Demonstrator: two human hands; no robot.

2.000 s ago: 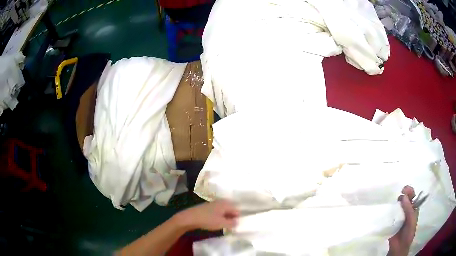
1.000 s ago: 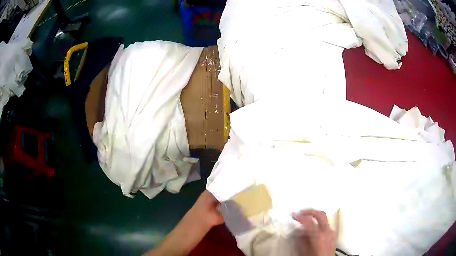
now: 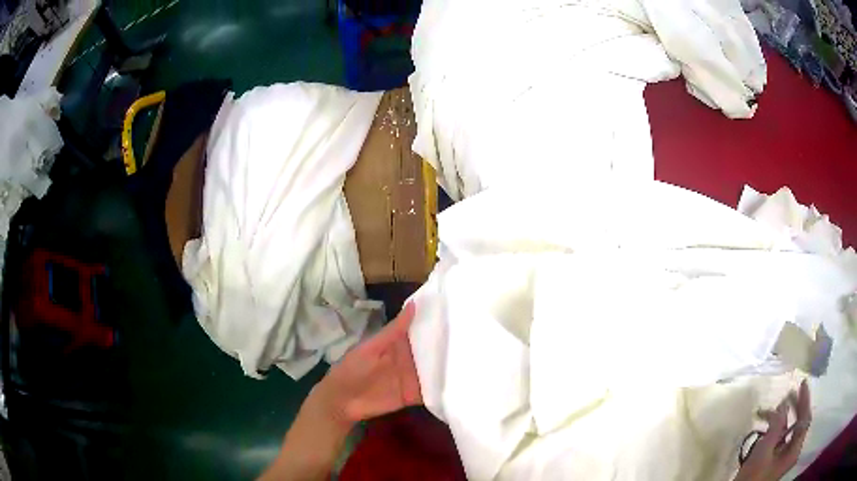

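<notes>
White garments lie in a large overexposed heap (image 3: pixel 601 310) in front of me. My left hand (image 3: pixel 376 376) is at the heap's left edge, with its fingertips hidden at the cloth and the edge held there. My right hand (image 3: pixel 785 437) is at the lower right, cut off by the bottom edge of the picture, its fingers bent at the cloth. A thin dark loop (image 3: pixel 750 445) shows beside it; no blades show. A small tan and grey label (image 3: pixel 803 349) lies on the white cloth just above my right hand.
A brown cardboard box (image 3: pixel 381 211) stands left of the heap with a white garment (image 3: pixel 277 225) draped over it. Left of it are a yellow handle (image 3: pixel 129 133) and a red stool (image 3: pixel 75 299). Red table cloth (image 3: pixel 724 141) shows behind the heap, with clustered items (image 3: pixel 799 42) at the far right.
Since one second ago my right hand has moved right across the heap, and the label now lies at the right instead of the left. My left hand has moved up slightly along the edge.
</notes>
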